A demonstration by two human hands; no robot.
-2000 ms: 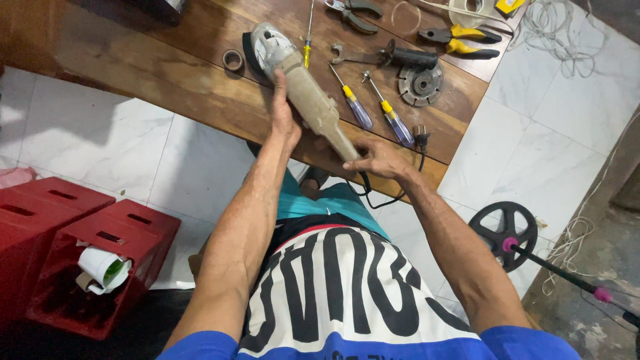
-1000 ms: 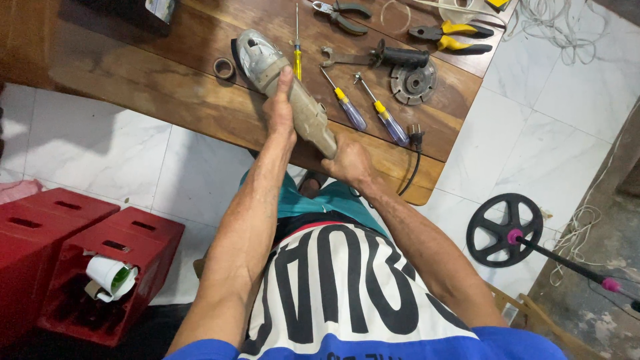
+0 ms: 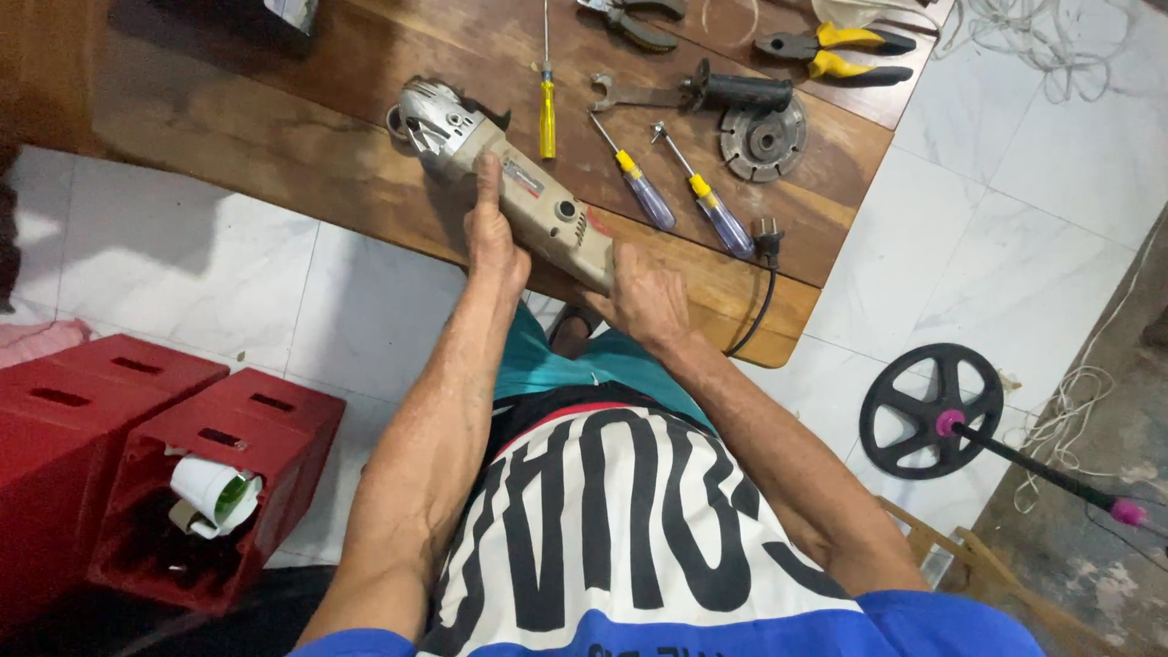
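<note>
An angle grinder (image 3: 543, 205) with a dusty tan body and a metal gear head lies slantwise over the front edge of the wooden table. My left hand (image 3: 493, 224) grips its body behind the gear head, thumb on top. Around the rear end of the handle my right hand (image 3: 643, 292) is closed. A yellow screwdriver (image 3: 547, 114) lies to the right of the head. Farther right are two clear-handled screwdrivers (image 3: 646, 187) (image 3: 721, 214), an open-end wrench (image 3: 639, 94), a black side handle (image 3: 744, 91) and a segmented cutting disc (image 3: 765, 141).
Pliers with yellow grips (image 3: 844, 57) and black-handled pliers (image 3: 639, 20) lie at the table's back. The power plug (image 3: 769, 242) rests near the right front corner. Red plastic crates (image 3: 292, 429) stand at lower left, a black spoked wheel (image 3: 931, 411) at right.
The grinder has turned in my hands: its gear head now shows its metal side, and the dark guard has shifted from its left to its right side. Both hands still hold it.
</note>
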